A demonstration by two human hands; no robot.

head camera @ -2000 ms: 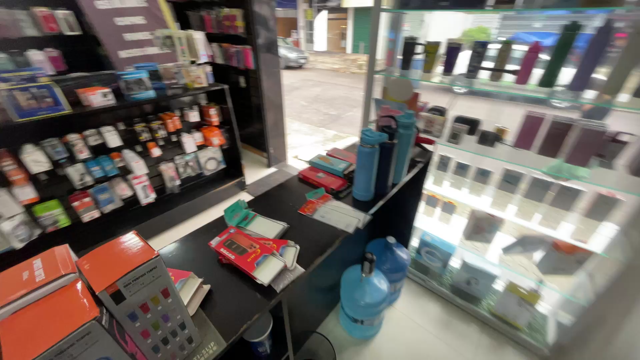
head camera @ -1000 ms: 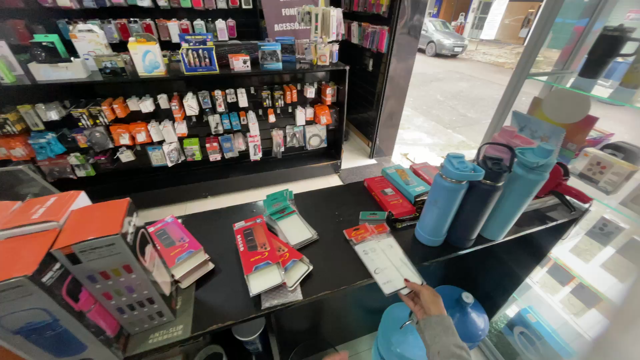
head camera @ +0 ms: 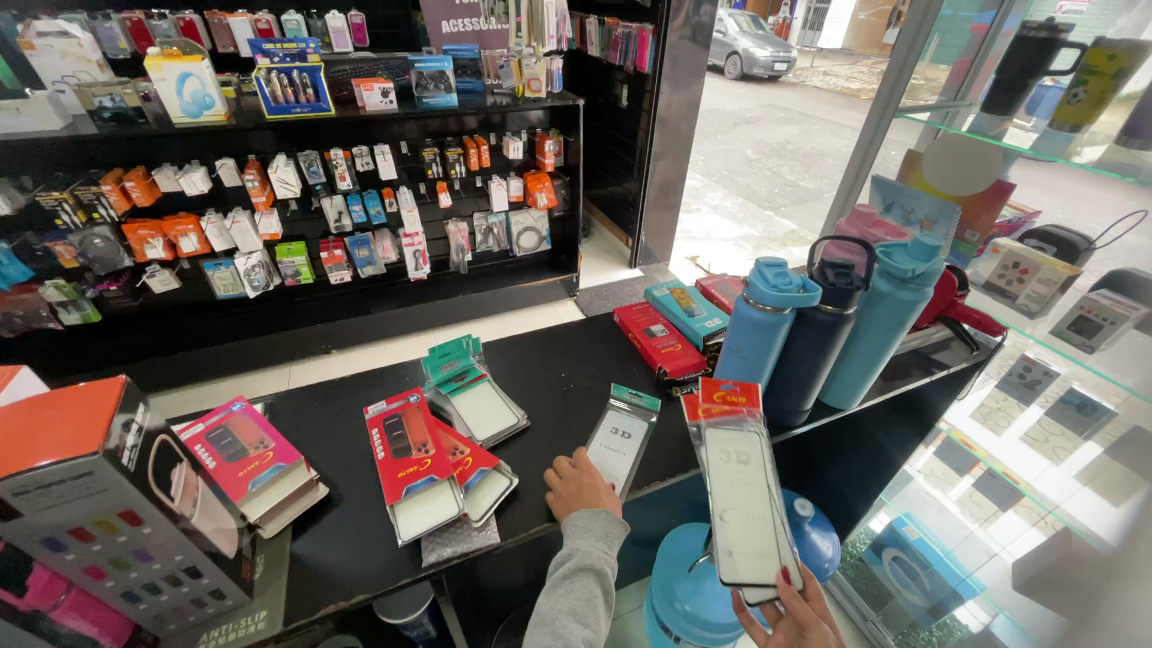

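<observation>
My left hand [head camera: 581, 486], in a grey sleeve, grips the lower end of a green-topped 3D screen protector pack [head camera: 621, 441] at the counter's front edge. My right hand [head camera: 792, 612] pinches the bottom of several red-topped screen protector packs [head camera: 742, 495], raised in front of the water bottles. Left of my left hand lie a green-topped stack of packs [head camera: 477, 400] and red screen protector packs [head camera: 418, 463] on bubble wrap [head camera: 459, 540]. Farther left is a pile of pink-red packs [head camera: 247, 459].
Three insulated bottles [head camera: 814, 333] stand on the black counter [head camera: 562, 360] beside red and teal boxes [head camera: 661, 342]. Printed bottle boxes [head camera: 117, 504] are at left. Blue water jugs [head camera: 688, 576] stand below the front edge. A glass display shelf [head camera: 1062, 360] is at right; accessory racks are behind.
Both hands now hold packs; a second ago one hand touched the packs at the counter's front edge. The red-topped packs have been lifted off the counter. The view has turned and moved closer.
</observation>
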